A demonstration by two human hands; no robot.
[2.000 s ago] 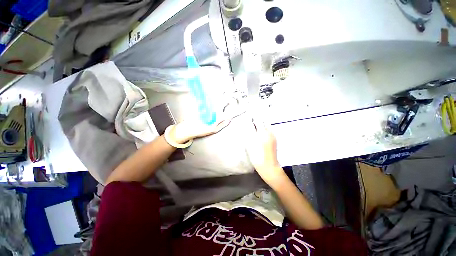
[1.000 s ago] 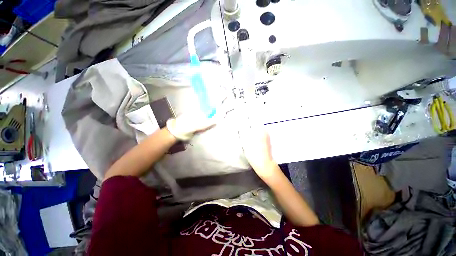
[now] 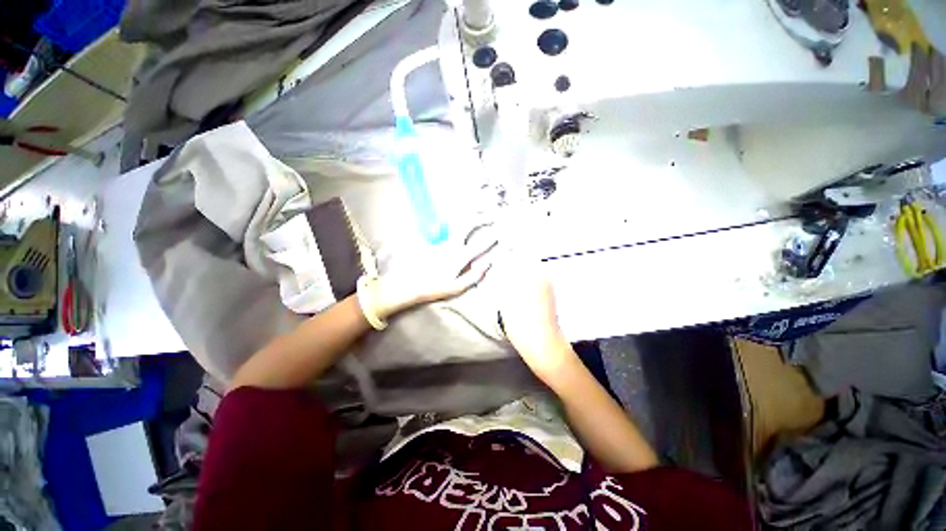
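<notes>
A grey-brown garment piece [image 3: 197, 264] lies over the white bed and hangs towards my lap, very pale under the lamp. A dark brown patch [image 3: 338, 244] shows on it beside my left wrist. My left hand [image 3: 430, 282] lies palm down on the cloth, fingers spread towards the needle area. My right hand [image 3: 529, 311] rests at the cloth's right edge below the machine head; glare washes out its fingers, so its grip is unclear. The sewing machine [image 3: 664, 124] stands above my hands. A bright blue lamp tube [image 3: 420, 192] is left of the needle area, which glare hides.
Yellow snips [image 3: 917, 236] and a black metal attachment [image 3: 819, 236] lie at the right end. Red-handled scissors [image 3: 71, 301] lie on the left side. A dark garment heap [image 3: 223, 52] is behind the bed; more dark cloth [image 3: 871, 467] is at lower right.
My left hand has shifted slightly right and down, its fingers more spread, showing more of the dark patch. My right hand has moved slightly left and down compared with two seconds ago.
</notes>
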